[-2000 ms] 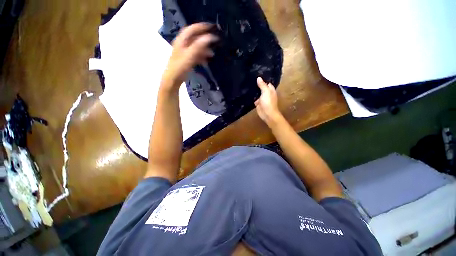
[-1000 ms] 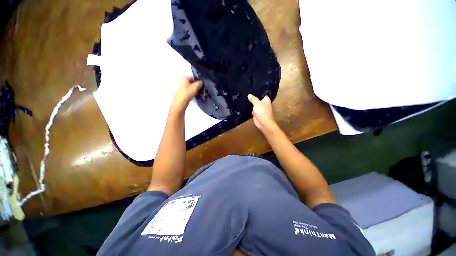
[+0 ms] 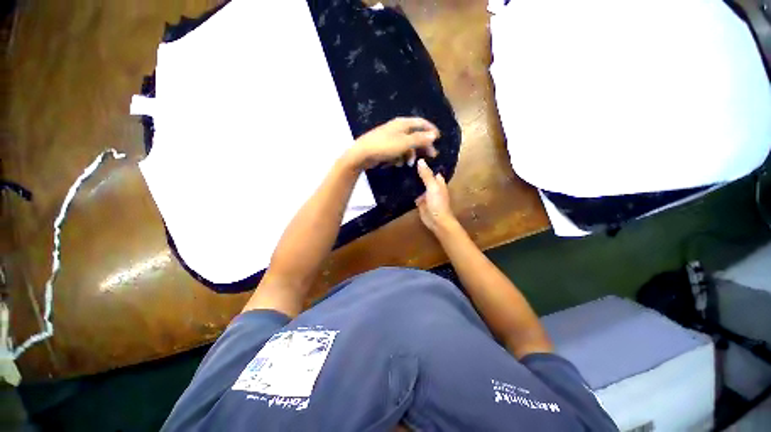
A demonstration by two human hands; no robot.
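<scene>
A stack of dark printed cut panels (image 3: 380, 76) lies on the brown table. A large white sheet (image 3: 245, 143) covers its left part, with a straight edge along the uncovered dark fabric. My left hand (image 3: 396, 142) is over the dark fabric near its lower right end, fingers loosely bent and apart, with nothing visibly held. My right hand (image 3: 434, 198) is just below it at the stack's curved lower right edge, thumb on top and fingers partly hidden at the edge, gripping the panels. A short white strip (image 3: 144, 105) sticks out from the stack's left side.
A second dark stack (image 3: 630, 205) under a white sheet (image 3: 634, 93) lies at the right, reaching the table's front edge. A long white tie strip (image 3: 57, 245) lies on the table (image 3: 127, 228) at the left. A box with a grey top (image 3: 617, 337) stands below right, beside dark objects.
The folded-over ply with its greyish underside no longer shows; the dark fabric lies flat. My left hand has moved right, close to my right hand. The view has shifted slightly.
</scene>
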